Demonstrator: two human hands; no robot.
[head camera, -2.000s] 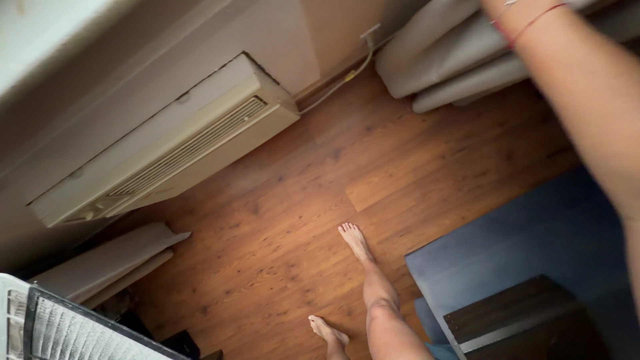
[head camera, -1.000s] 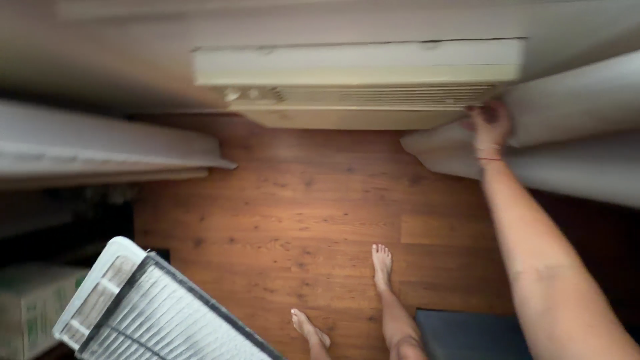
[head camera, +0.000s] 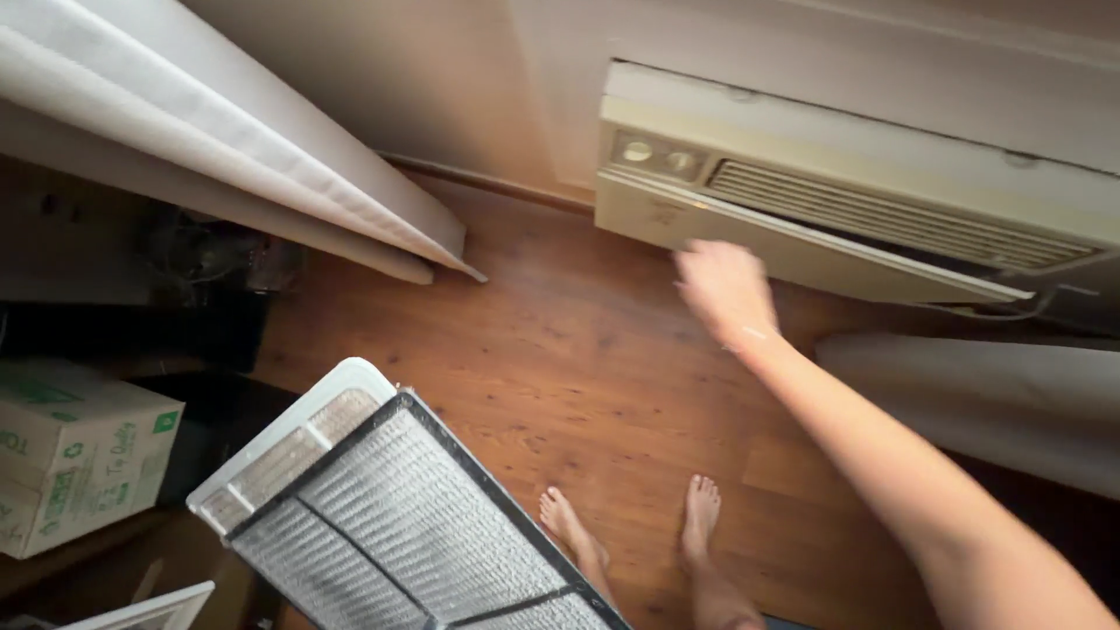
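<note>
My right hand, blurred, is over the lower left part of a cream wall air-conditioning unit. The unit's front panel tilts away from the body at its right end, leaving a dark gap under the louvred grille. Whether the fingers touch the panel cannot be told. At the lower left, a black-framed mesh filter, grey with dust, lies against a white plastic frame with mesh windows. My left hand is out of the picture, so what supports these is hidden.
White curtains hang at the left and the right of the unit. A printed cardboard box stands at the left. My bare feet are on the wood floor. A cable runs by the unit's right end.
My right hand has moved from the unit's right end, beside the curtain, to its left part. The front panel's right end has come away from the body. The view has turned.
</note>
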